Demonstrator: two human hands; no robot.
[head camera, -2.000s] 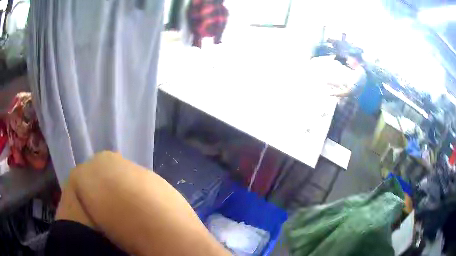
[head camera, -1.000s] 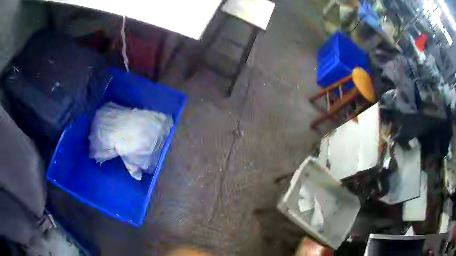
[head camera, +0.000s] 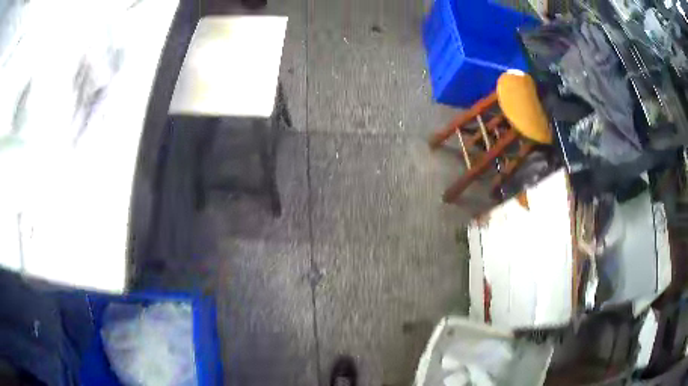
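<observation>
Neither of my hands is in the picture. Nearest in front of me, a blue plastic bin (head camera: 209, 339) stands at the lower left, cut off by the bottom edge, with a white fabric bundle (head camera: 153, 343) in it. A cream tub (head camera: 428, 362) at the bottom right, also cut off, holds white pieces (head camera: 479, 358). A dark shoe tip (head camera: 343, 371) shows on the grey floor (head camera: 362, 249) at the bottom middle.
A white table (head camera: 83, 151) fills the left side. A pale-topped stool (head camera: 230, 66) stands beside it. At the right are a wooden stool with an orange seat (head camera: 523, 108), a blue bin (head camera: 453, 60), a white-topped table (head camera: 528, 264) and dark fabric (head camera: 596, 83).
The view has moved forward along the floor; the near blue bin and cream tub now sit lower. The bare arm and green cloth seen two seconds ago are out of the picture.
</observation>
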